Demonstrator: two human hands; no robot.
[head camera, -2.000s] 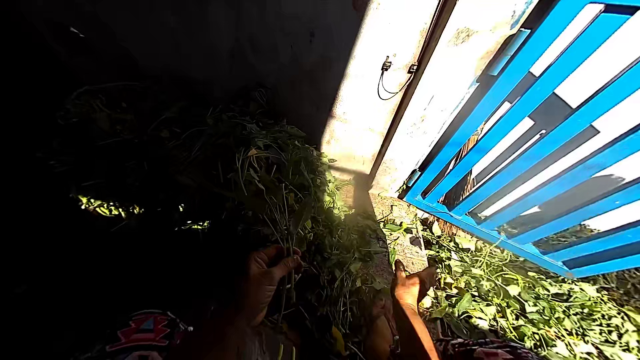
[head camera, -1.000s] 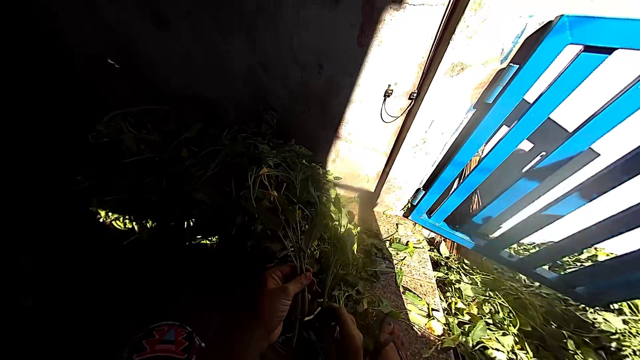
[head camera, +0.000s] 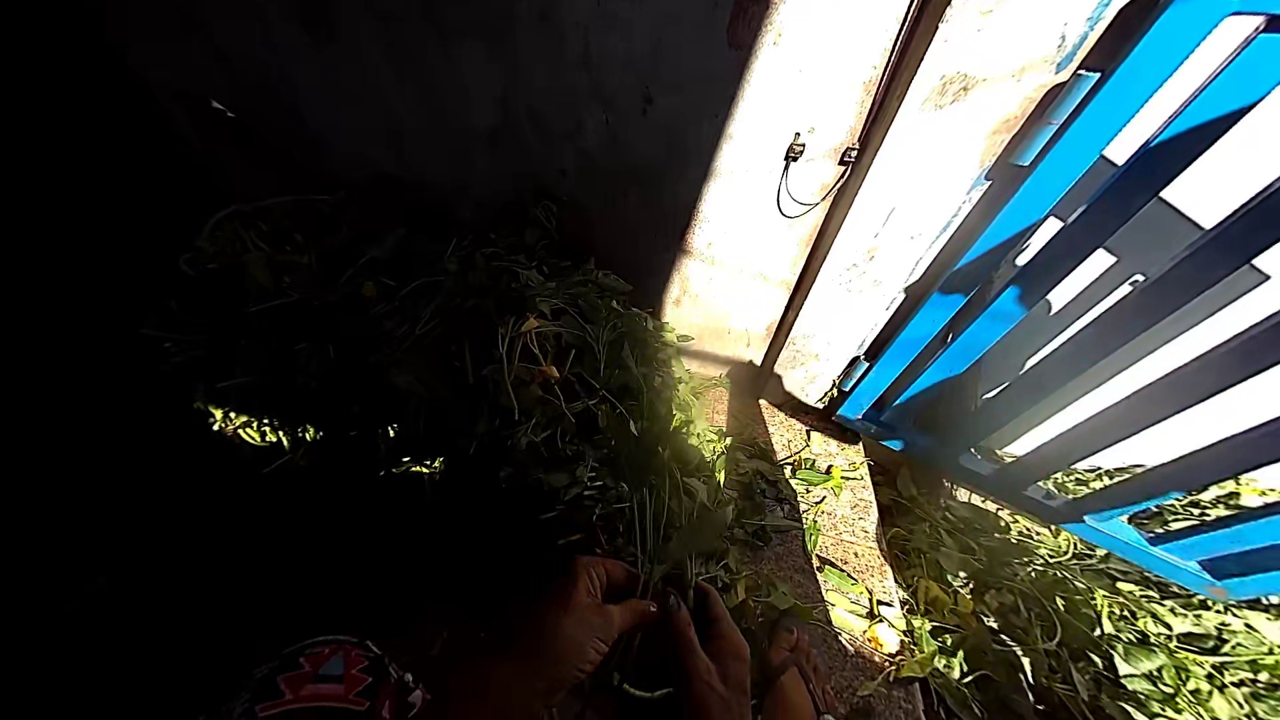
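Note:
My left hand (head camera: 590, 615) is at the bottom centre, its thumb and fingers closed on the lower ends of several thin green stems (head camera: 645, 530). Close to its right, my right hand (head camera: 708, 640) has its fingertips curled at the same leafy bunch, nearly touching the left fingertips. The stems rise toward a large heap of leafy green cuttings (head camera: 560, 360), partly lost in deep shadow. Yellowed leaves show among the green ones.
A blue metal gate (head camera: 960, 340) stands on the right, near a sunlit wall (head camera: 740, 230) with a looped cable (head camera: 800, 205). More leafy cuttings (head camera: 1080, 620) lie beneath the gate. A stone threshold (head camera: 850, 530) runs beside my foot (head camera: 795, 665).
My right hand has come from the right, over the threshold, to beside my left hand at the stems. Shadow now covers more of the blue gate.

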